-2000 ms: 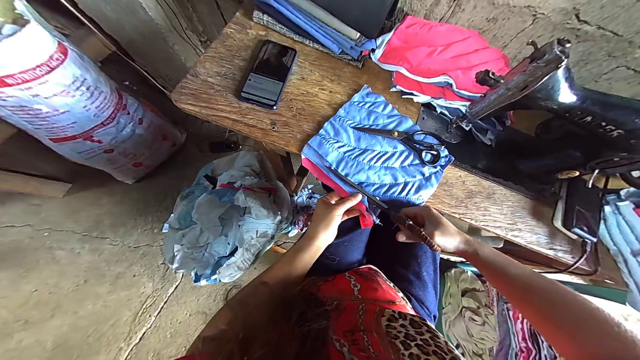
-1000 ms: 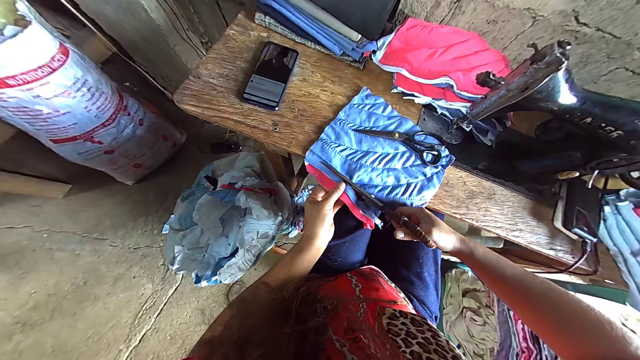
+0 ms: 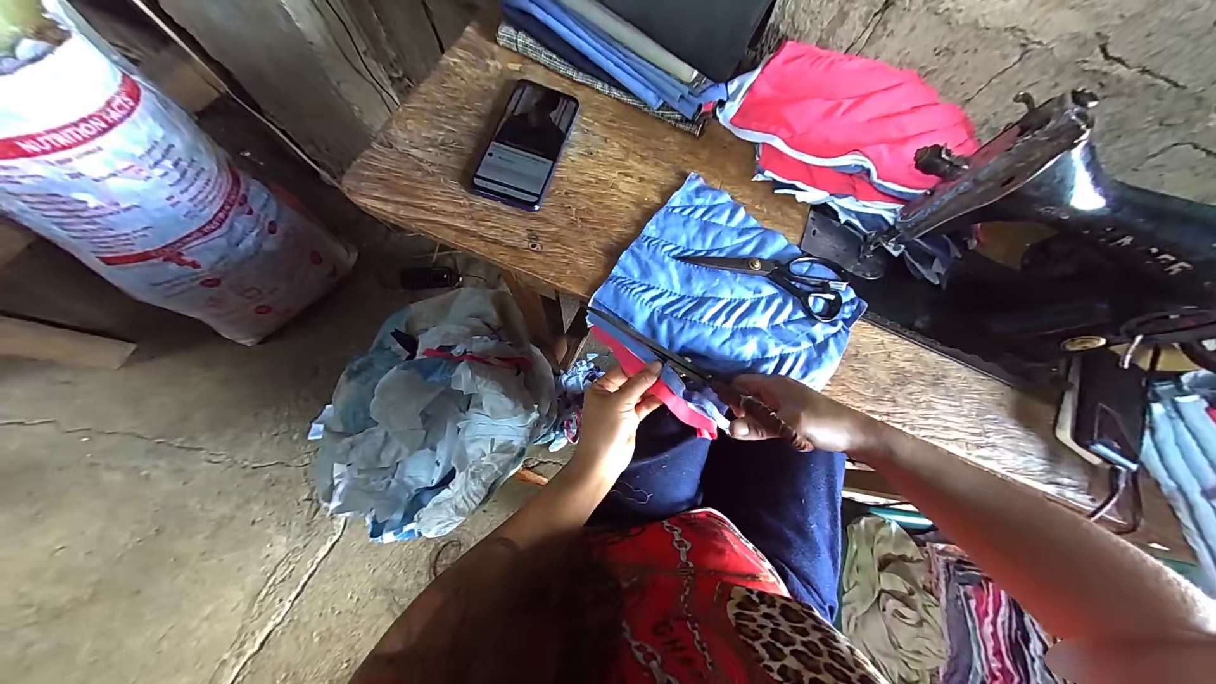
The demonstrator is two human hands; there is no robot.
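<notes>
A blue quilted fabric piece (image 3: 722,285) lies over the front edge of the wooden table, its near edge showing a red layer (image 3: 638,359). My left hand (image 3: 616,413) pinches that red and blue edge between thumb and fingers. My right hand (image 3: 798,410) grips the wrapped handle of a pair of scissors (image 3: 670,359), whose long dark blades lie along the fabric's near edge. Whether the blades are apart is hard to tell. A second pair of scissors (image 3: 769,269), with black handles, rests on top of the blue fabric.
A black sewing machine (image 3: 1073,218) stands at the right beside red quilted pieces (image 3: 845,114). A smartphone (image 3: 525,144) and folded cloths (image 3: 608,52) lie on the wooden table (image 3: 427,161). Below at the left are a bag of fabric scraps (image 3: 437,418) and a printed sack (image 3: 161,190).
My left hand has moved up along the fabric edge since the oldest frame. The right hand keeps its hold on the scissors in nearly the same place.
</notes>
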